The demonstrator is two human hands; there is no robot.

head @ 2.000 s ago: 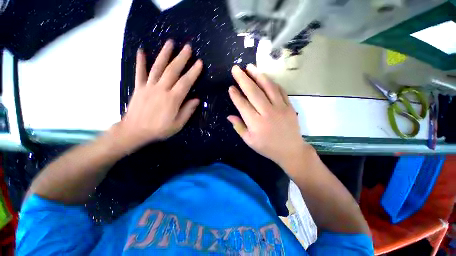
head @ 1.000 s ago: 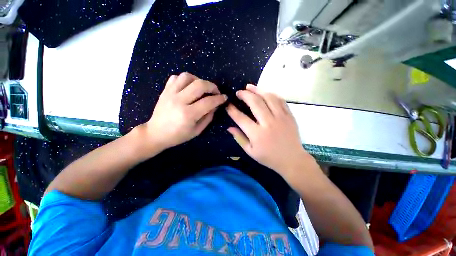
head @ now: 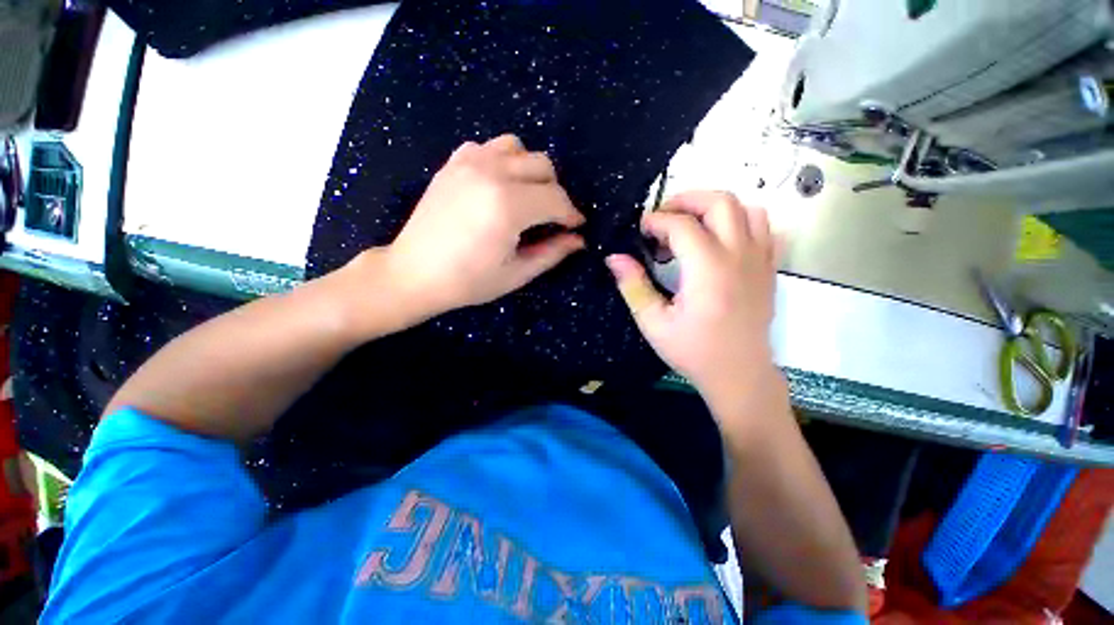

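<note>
A black fabric panel with white glitter specks lies over the table left of the machine and hangs over the front edge to my lap. My left hand pinches the panel between thumb and fingers near its middle. My right hand pinches the panel near its right edge, where the edge is slightly lifted. The two hands are a little apart. The sewing machine head is at the upper right, and no fabric is under its foot.
Yellow-green-handled scissors lie on the table at right, with a slim dark tool beside them. A blue basket is below the table at right. More dark glitter cloth lies at upper left. The table's green edge runs in front.
Two seconds ago both hands lay flat with fingers spread; now both pinch the cloth. Since one second ago my right hand has moved right, away from my left, and the view has shifted.
</note>
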